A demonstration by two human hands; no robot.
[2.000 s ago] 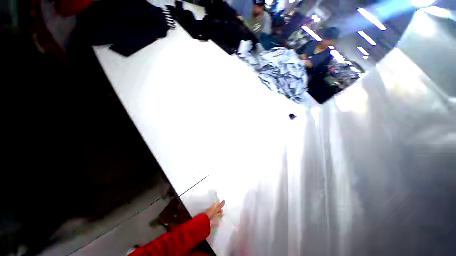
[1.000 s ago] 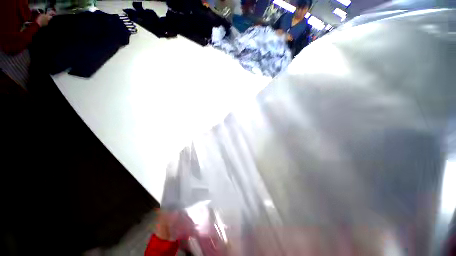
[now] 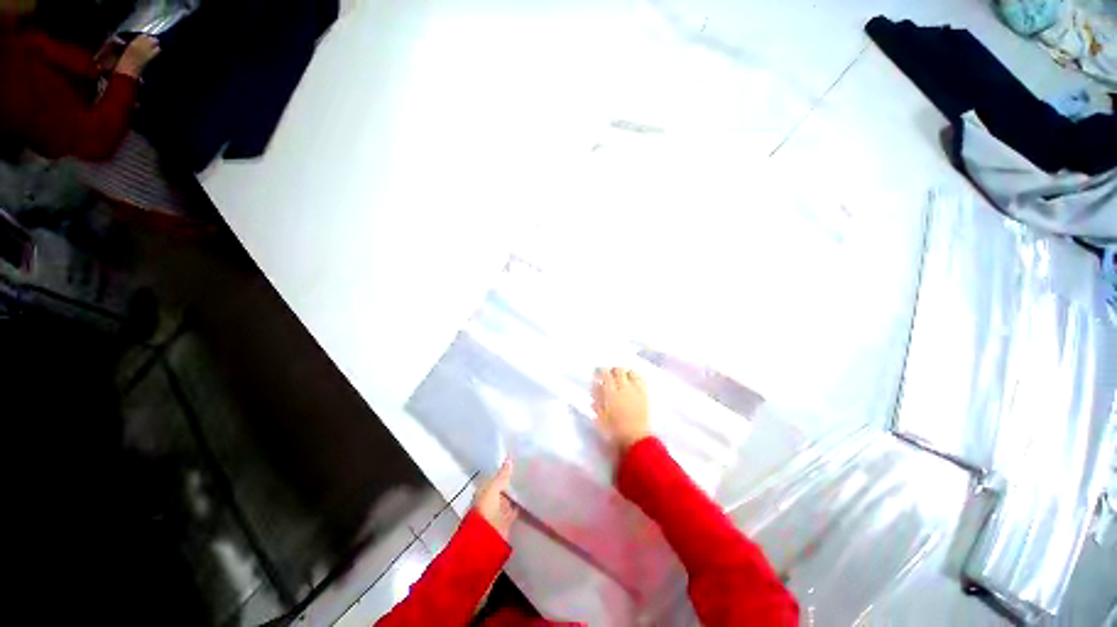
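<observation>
A clear, shiny garment bag (image 3: 551,429) lies flat over the near edge of the white table (image 3: 404,147). My left hand (image 3: 496,496) is at the bag's near left part, by the table edge, fingers pointing up; whether it grips the film cannot be told. My right hand (image 3: 621,404) rests on the middle of the bag, palm down, with its fingers slightly bent. Both arms are in red sleeves. More clear film spreads to the right of my right arm.
Stacks of flat silvery bags (image 3: 998,355) lie at the right. Dark and grey garments (image 3: 1017,110) lie at the far right. A dark garment (image 3: 251,74) lies at the far left, beside a person in a red sleeve (image 3: 98,110). A thin line crosses the tabletop.
The large raised sheet of clear film no longer fills the right side; film now lies flat on the table. My right hand has come into view. The view has turned down towards the table.
</observation>
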